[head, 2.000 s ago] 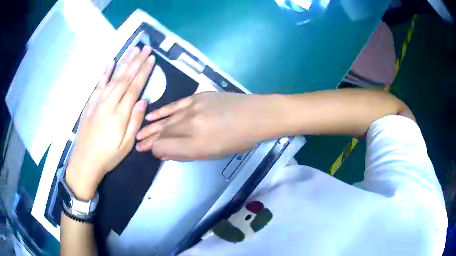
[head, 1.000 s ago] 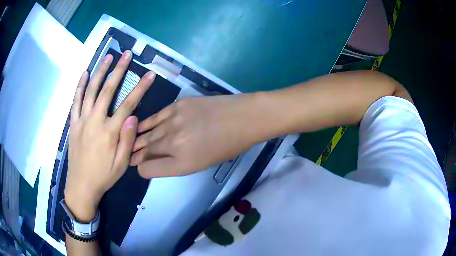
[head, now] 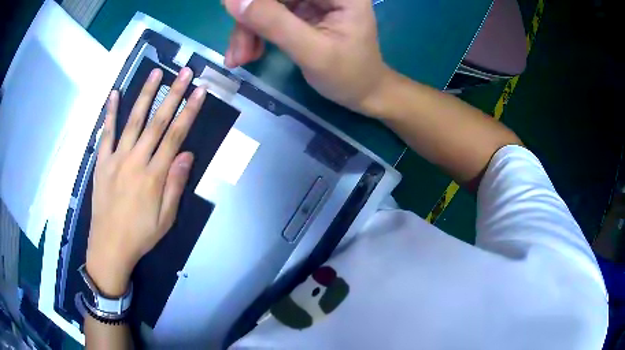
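Note:
A matte black insulation sheet point(head: 184, 222) lies on the silver-grey laptop bottom cover point(head: 257, 195). My left hand point(head: 133, 184) lies flat on the sheet, fingers spread, holding nothing. Between its fingers a striped pale vent grille point(head: 159, 102) shows through the sheet's hole. My right hand point(head: 315, 44) is raised at the top of the view, over the cover's far edge and the mat, fingers bent. The picture's edge cuts it off, and I cannot tell if it holds anything. A white square patch point(head: 234, 156) shows on the cover beside the sheet.
White sheeting point(head: 51, 130) lies under and left of the cover. The green bench mat point(head: 404, 68) is behind. At the right are a pinkish-brown rounded surface point(head: 504, 41) and yellow-black floor tape point(head: 507, 99). My white shirt front borders the cover's near edge.
My right hand has lifted off the sheet and moved up and away, uncovering the white patch and the sheet's stepped edge. My left hand stays flat on the sheet.

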